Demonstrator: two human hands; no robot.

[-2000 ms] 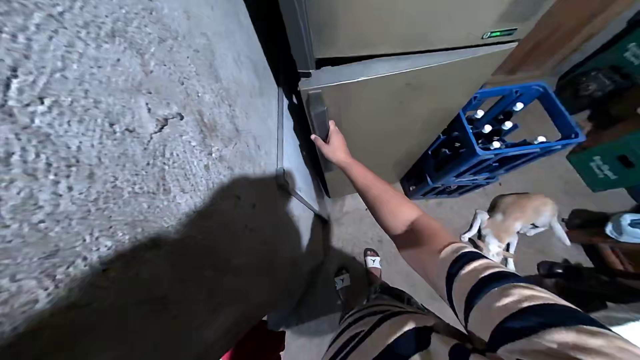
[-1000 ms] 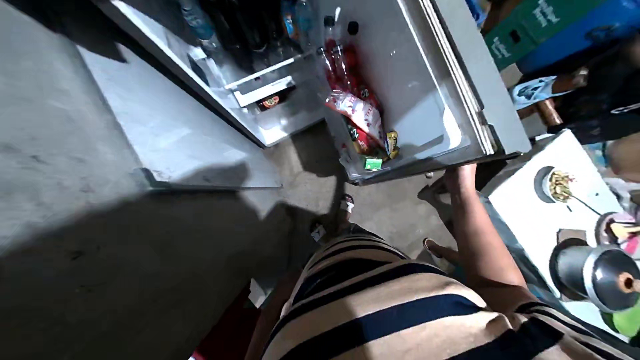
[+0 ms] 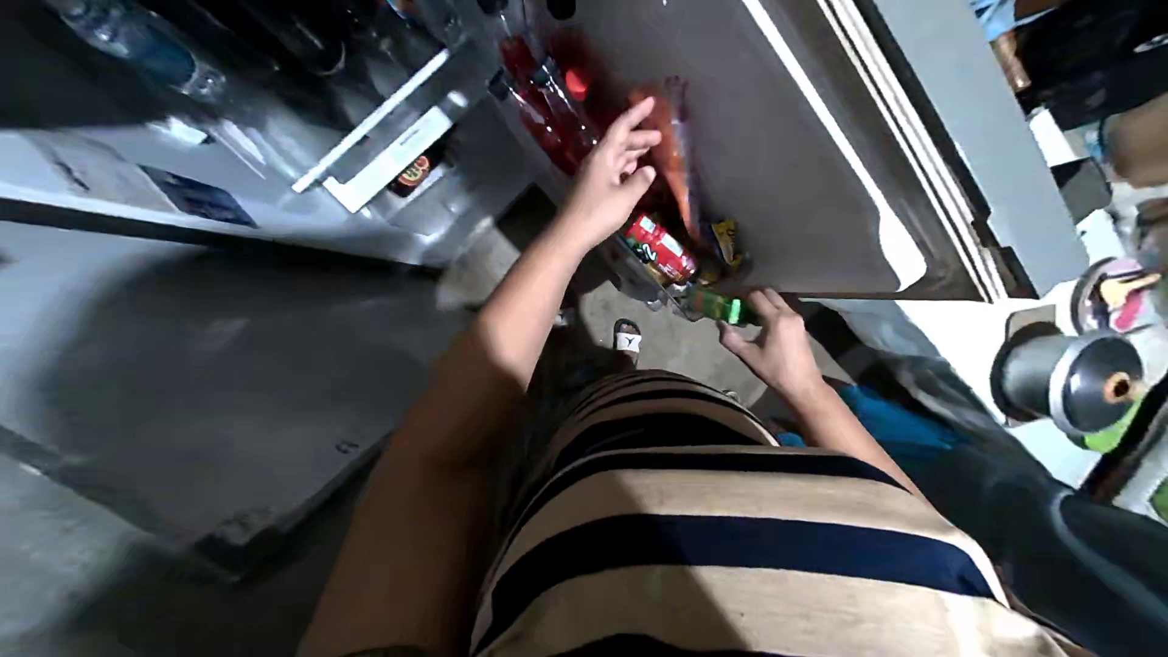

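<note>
An open refrigerator door [image 3: 776,119] has a shelf at its lower edge. Bottles with red contents [image 3: 547,109], a red-and-orange plastic packet [image 3: 671,155], a red can [image 3: 661,248] and a small yellow packet [image 3: 725,240] stand or lie in that shelf. Over the shelf, between the bottles and the can, is my left hand [image 3: 616,173], its fingers apart and nothing seen in it. My right hand [image 3: 771,338] is at the shelf's near end, its fingertips by a small green item [image 3: 716,306]; whether it grips this item cannot be told.
Inside the refrigerator at upper left are a clear bottle [image 3: 146,55] and a white shelf edge [image 3: 388,160]. A lower door panel [image 3: 228,365] is at left. To the right, a white table [image 3: 967,356] holds a lidded metal pot [image 3: 1095,381] and a plate of food [image 3: 1118,297].
The refrigerator door was closed two seconds ago and stands open now. My left hand has come into view over the door shelf. My right hand has moved from the door's outer edge to the shelf's near end.
</note>
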